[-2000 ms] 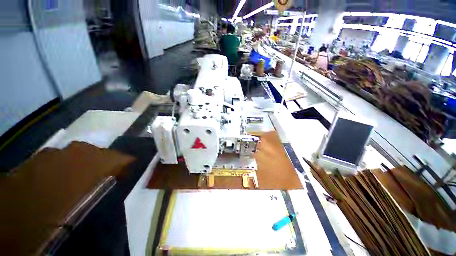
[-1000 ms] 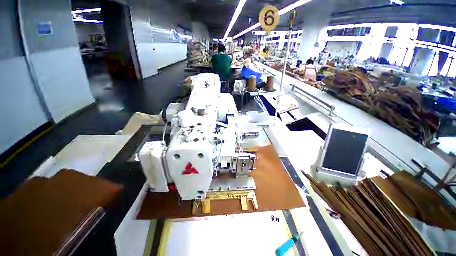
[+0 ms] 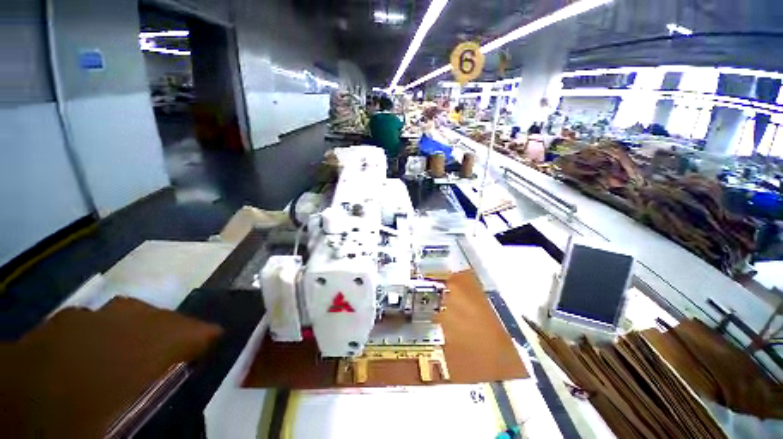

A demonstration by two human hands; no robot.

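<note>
A brown bag panel [image 3: 481,330] lies flat under the white sewing machine head [image 3: 342,283] with a red three-diamond logo. The yellow clamp foot [image 3: 393,354] rests over the panel's front part. The white template board [image 3: 386,416] with yellow and black tape lies in front, cut off by the bottom edge. The teal awl [image 3: 508,433] on it is mostly cut off at the bottom edge. Neither of my hands is in the picture.
A panel stack [image 3: 107,364] lies at the left. A strap bundle [image 3: 635,386] lies fanned at the right, in front of the control panel [image 3: 592,285]. Thread cones [image 3: 437,165] stand behind the machine. A person in green [image 3: 385,129] is farther back. A white rail runs along the right.
The view has tilted up, so the machine and panel sit lower in the picture and the awl has slid mostly out at the bottom. The panel and clamp look unmoved relative to the machine.
</note>
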